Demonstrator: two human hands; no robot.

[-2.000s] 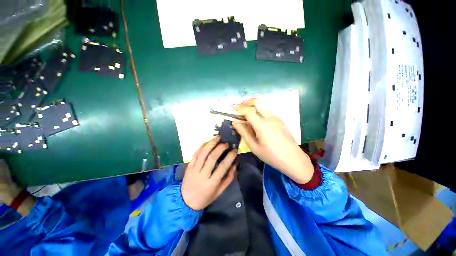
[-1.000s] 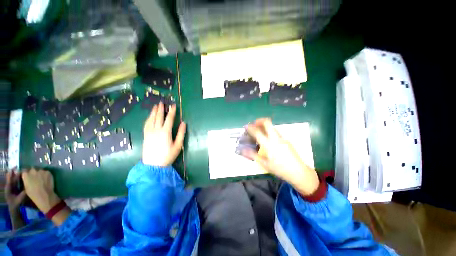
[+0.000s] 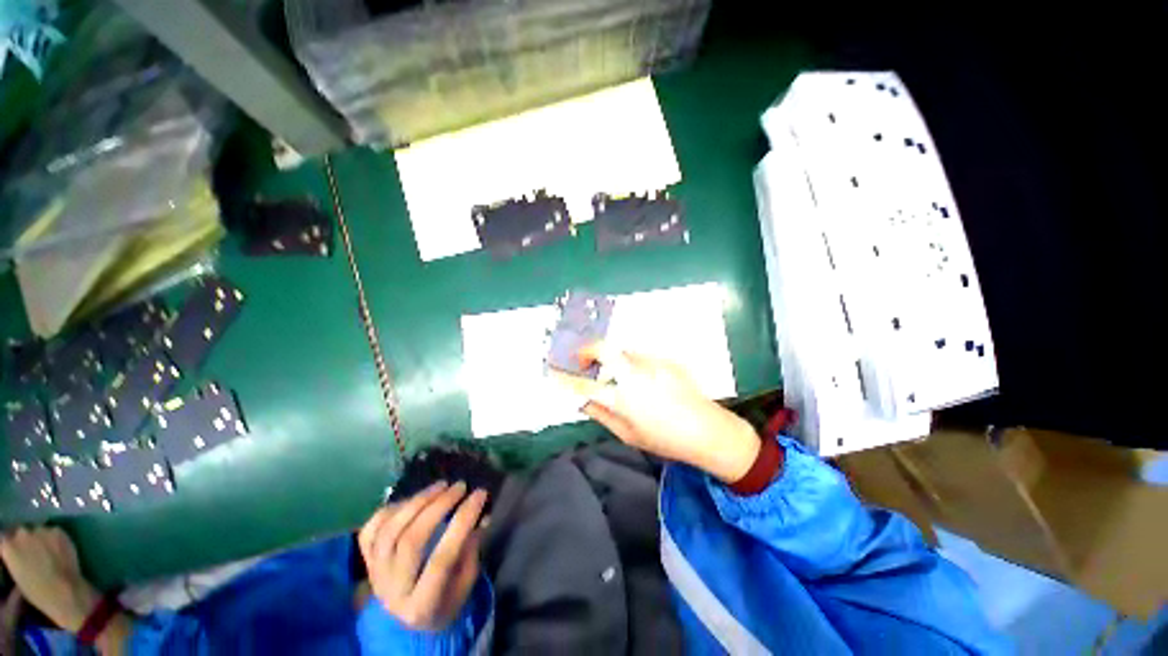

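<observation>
My left hand (image 3: 425, 554) holds a blurred black board (image 3: 446, 472) near the table's front edge, in front of my chest. My right hand (image 3: 666, 408) is over the near white sheet (image 3: 512, 397), with its fingers on the lower end of another dark board (image 3: 583, 320). That board is slightly blurred and looks greyish in the glare. Tweezers cannot be made out. Two black boards, one at the left (image 3: 523, 223) and one at the right (image 3: 638, 222), lie at the front edge of the far white sheet (image 3: 512, 160).
Several black boards (image 3: 199, 423) lie at the left, and one (image 3: 284, 227) lies beside the dark cord (image 3: 363, 301). Clear trays (image 3: 487, 64) stand at the back. Stacked white perforated sheets (image 3: 884, 244) stand at the right, above a cardboard box (image 3: 1012, 500). A coworker's hand (image 3: 49, 564) shows at lower left.
My left hand has moved from the boards beside the cord back towards my body, now with a board in it. One board beside the cord is gone. The camera view has shifted and tilted.
</observation>
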